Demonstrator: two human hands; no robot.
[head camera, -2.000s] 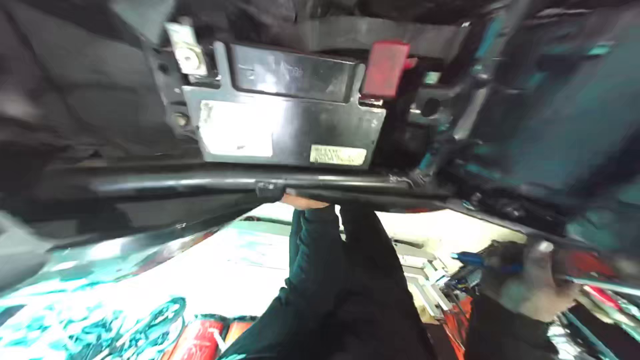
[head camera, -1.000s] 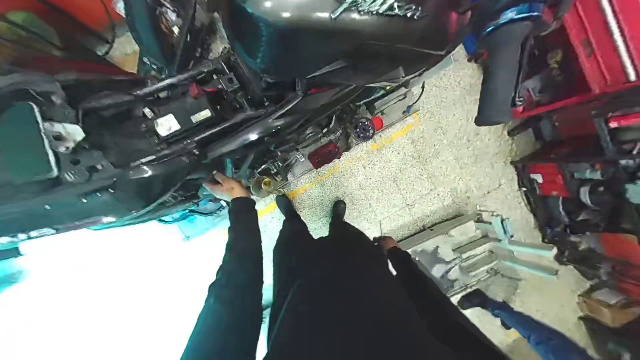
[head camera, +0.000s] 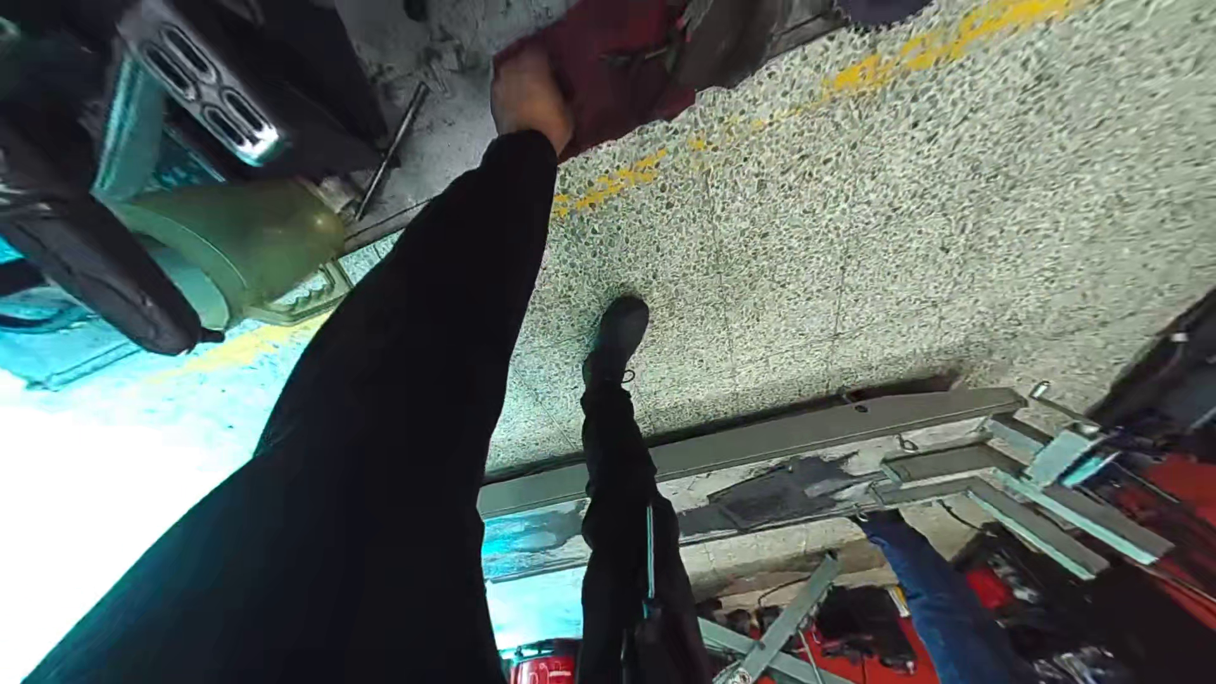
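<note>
My left hand (head camera: 532, 95), at the end of a black sleeve, reaches down to the left edge of a dark red cloth (head camera: 622, 71). It touches the cloth, but its fingers are blurred and partly hidden, so their grip is unclear. Left of the hand, a thin dark metal rod (head camera: 392, 150) lies on a grey surface. An olive translucent plastic jug (head camera: 256, 237) with a handle stands farther left. Low in the view, a thin metal shaft (head camera: 651, 551) with a dark handle shows against my trouser leg. My right hand cannot be made out.
Dark motorcycle parts (head camera: 218, 85) crowd the upper left. The speckled floor (head camera: 855, 218) carries a worn yellow line. A long grey metal beam (head camera: 826, 427) crosses behind my shoe (head camera: 622, 328), with a metal frame (head camera: 1026, 484) at the right and a blue-sleeved limb (head camera: 926, 589) nearby.
My left hand has moved from beside the motorcycle to the red cloth. My right hand, visible one second ago, no longer shows. The view has turned strongly down to the floor.
</note>
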